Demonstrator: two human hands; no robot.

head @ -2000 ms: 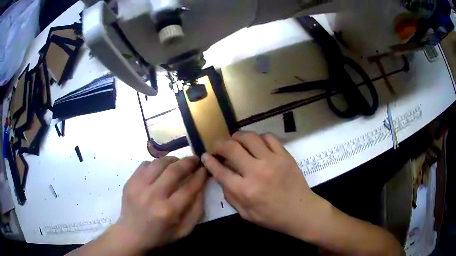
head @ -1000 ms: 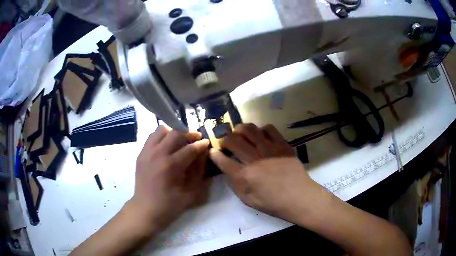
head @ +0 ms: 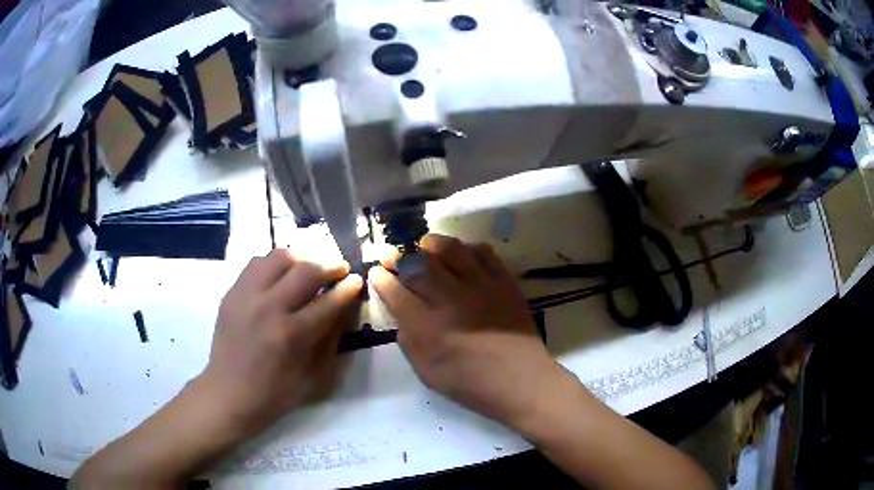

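Note:
The panel under the needle is mostly hidden by my hands; a black edge (head: 368,337) shows between and below them. My left hand (head: 278,321) pinches at the work just left of the needle. My right hand (head: 470,321) lies on the work to the right, its thumb and fingers close to my left fingertips. The presser foot and needle area (head: 404,230) is directly above the fingertips, with a small round metal disc (head: 412,267) by my right fingers. The white sewing machine head (head: 498,86) stands over the work.
A fanned stack of black strips (head: 165,230) lies left of the machine. Tan panels with black edges (head: 120,134) overlap at far left. Black-handled scissors (head: 652,278) and a long thin dark bar (head: 575,293) lie right. A ruler scale (head: 685,354) marks the front edge.
The golden panel face, visible earlier, is now covered by my hands. Both hands have moved in to the needle. The camera view has shifted, showing more of the machine's top.

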